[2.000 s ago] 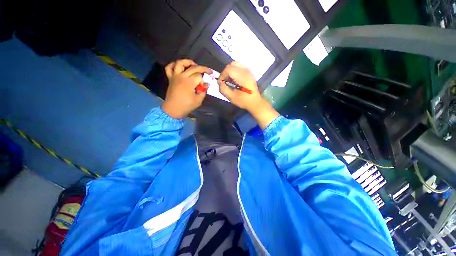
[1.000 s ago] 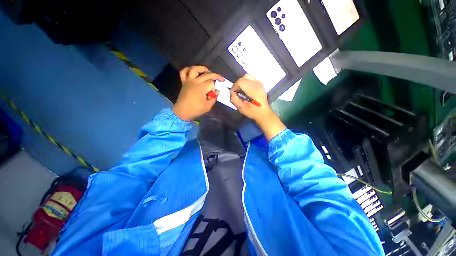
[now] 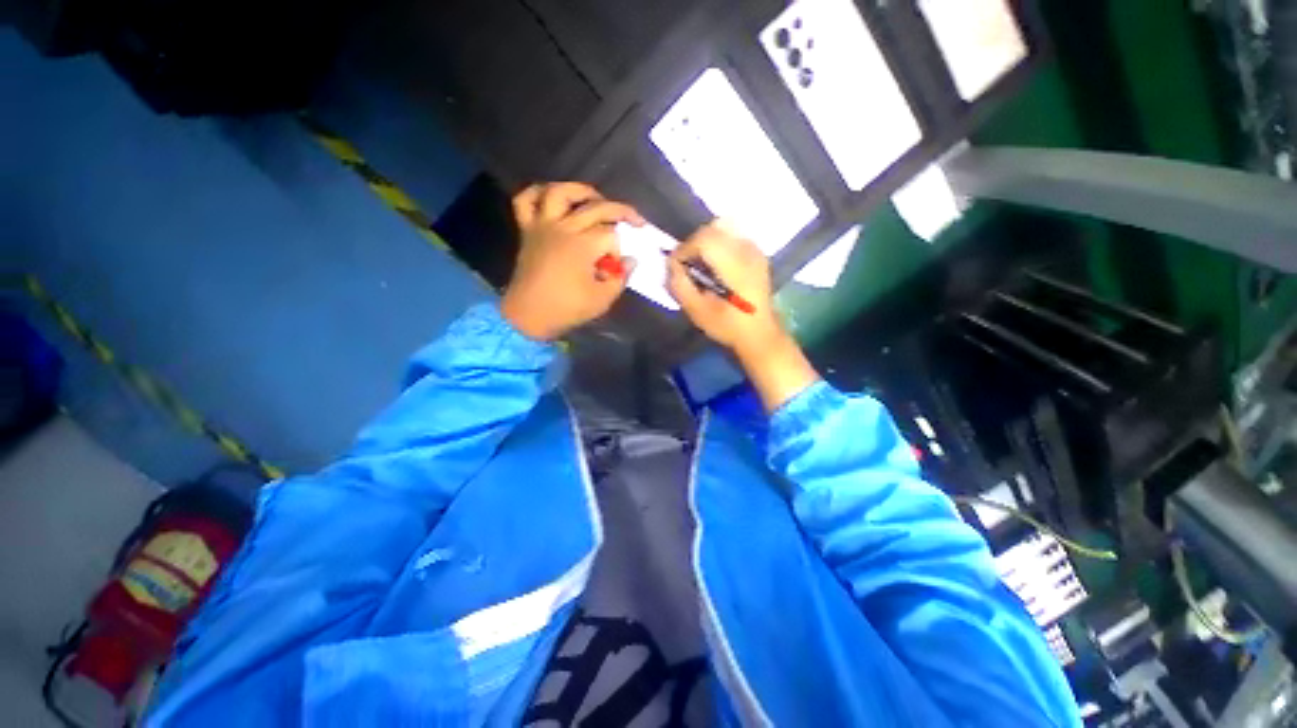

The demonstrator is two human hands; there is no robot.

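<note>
My left hand (image 3: 566, 268) is bare and holds a small white paper slip (image 3: 652, 265) near the tray's front edge. A red piece, perhaps the marker's cap, shows between its fingers (image 3: 612, 266). My right hand (image 3: 723, 285) grips a slim red and dark marker pen (image 3: 728, 292), its tip at the slip. Beyond my hands is a dark phone tray (image 3: 797, 168) with white phone back covers in its pockets. The nearest cover (image 3: 733, 164) lies just past my right hand; the middle one (image 3: 842, 88) shows dark camera rings.
Loose white papers (image 3: 930, 202) lie on the green mat beside the tray. A pale metal post (image 3: 1124, 196) crosses at the right, above a black ribbed fixture (image 3: 1088, 349). A red bag-like object (image 3: 154, 583) is on the floor at the lower left.
Since one second ago, my right hand and the pen have moved slightly to the right along the slip. Compared with two seconds ago, the view has shifted, showing more of the tray.
</note>
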